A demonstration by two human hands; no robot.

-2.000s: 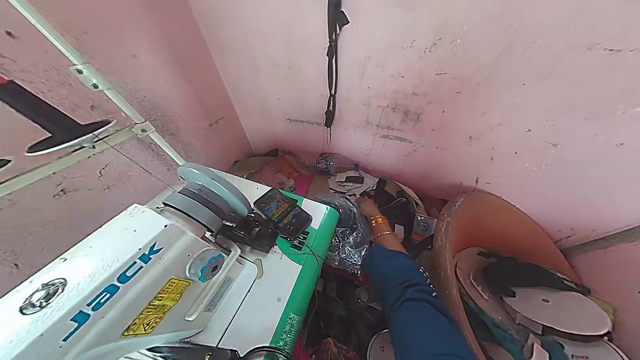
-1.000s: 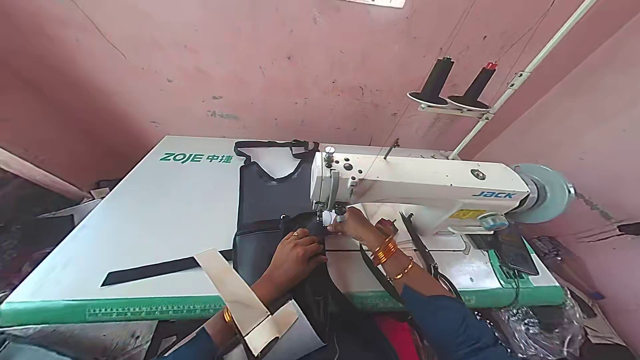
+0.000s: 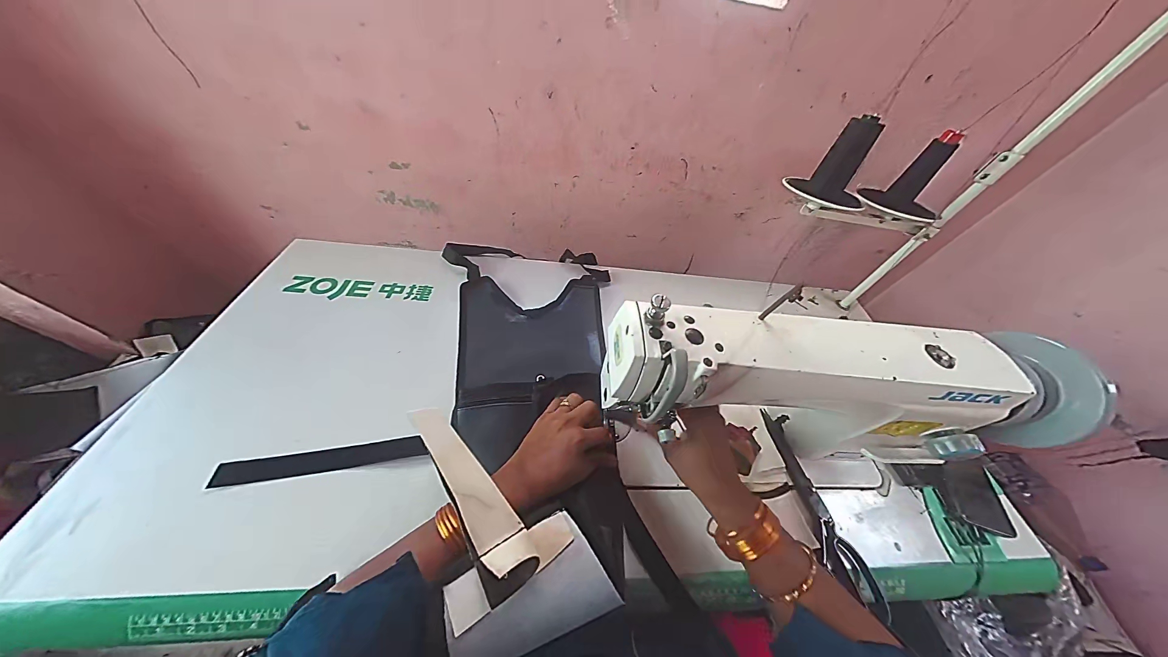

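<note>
A white Jack sewing machine [image 3: 839,356] stands on a white table with a green front edge. Under its needle area lies the edge of a black bag-like piece [image 3: 529,347] with straps, flat on the table. My left hand [image 3: 566,443] presses on the black material just left of the presser foot, fingers bent. Close to the needle on the right side is my right hand [image 3: 698,447]; its fingertips are partly hidden by the machine head, so its hold cannot be told. Cream and grey strips [image 3: 484,493] lie across my left forearm.
Two black thread cones [image 3: 844,164] stand on a holder by the pink wall. A black strap [image 3: 315,464] extends leftward on the table [image 3: 255,383]. Scissors [image 3: 844,557] lie beside my right forearm, and a dark control panel [image 3: 976,497] is at the right. Clear plastic [image 3: 1013,616] hangs below.
The view has swung from the floor and a tub to the sewing table. One hand was among items by the wall; both hands are now at the needle area, much as one second ago.
</note>
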